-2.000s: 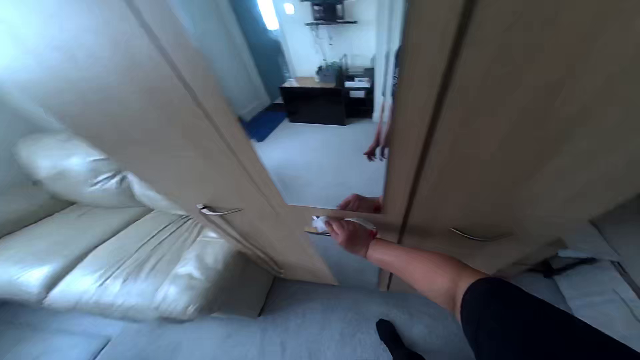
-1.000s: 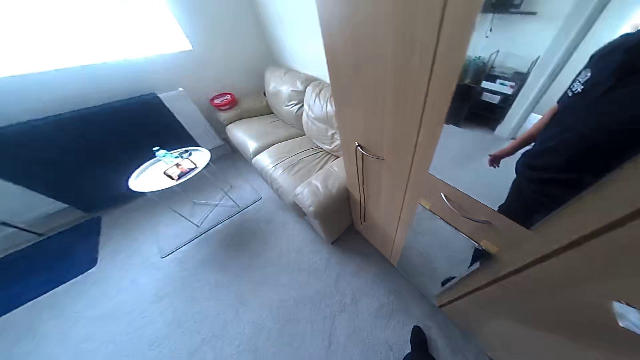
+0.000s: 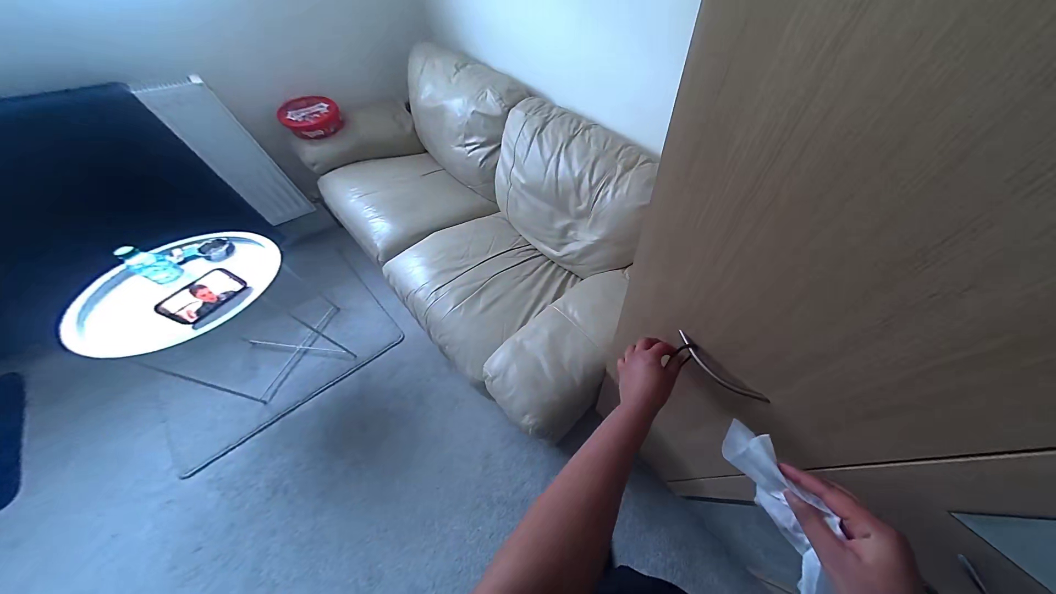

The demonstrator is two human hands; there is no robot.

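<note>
My left hand (image 3: 648,373) is beside the curved metal handle (image 3: 722,381) of a light wood wardrobe door (image 3: 833,231). Its fingers are closed on a thin dark cord looped at the handle's upper end. Lower right, a crumpled white wipe or tissue (image 3: 780,499) is pinched between the thumb and fingers of my right hand (image 3: 858,528), in front of the wardrobe's lower part. The mirror panel (image 3: 1011,540) shows only in part at the right edge.
A cream leather sofa (image 3: 445,280) stands left of the wardrobe, with a red tub (image 3: 310,118) on its arm. Further left, a round tray table (image 3: 91,326) on a thin metal frame holds a bottle (image 3: 153,266), a phone (image 3: 202,297) and a small dark dish (image 3: 215,249). A white radiator (image 3: 223,148) is behind.
The view has swung left from the mirror. My left hand has come into view at the wardrobe handle, and the cord that hung there is now in its fingers. My right hand shows again with the white tissue.
</note>
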